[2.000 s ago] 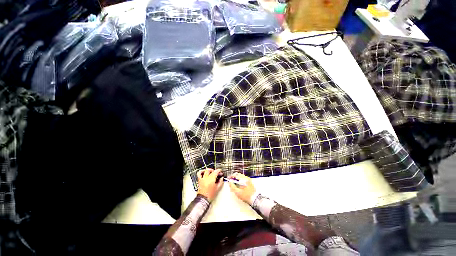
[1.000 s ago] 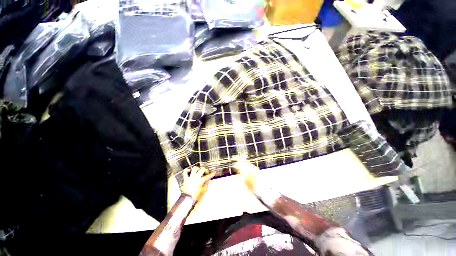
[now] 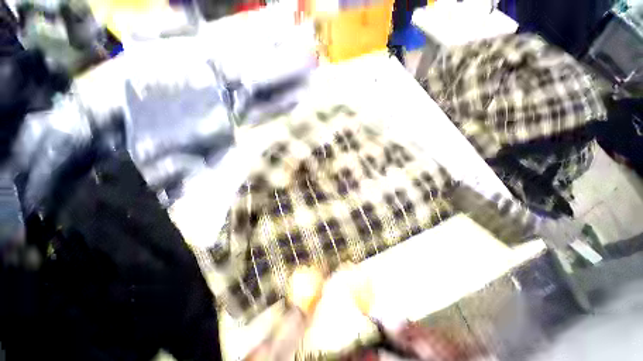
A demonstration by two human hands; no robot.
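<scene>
The plaid shirt jacket lies spread on the white table, its check side up. My left hand is at its near edge, blurred and overexposed. My right hand is just to the right of it, also at the near edge and washed out. The fingers of both hands cannot be made out. Whether either hand grips the cloth, or holds a small tool, cannot be told.
A black garment heap covers the left side. Polybagged garments lie at the far left. A dark rolled piece lies at the right table edge. A plaid pile stands beyond it. An orange-brown box is at the far end.
The view has tilted and blurred. My hands have come close together at the jacket's near edge. The slim whitish item seen earlier near my right hand cannot be made out now.
</scene>
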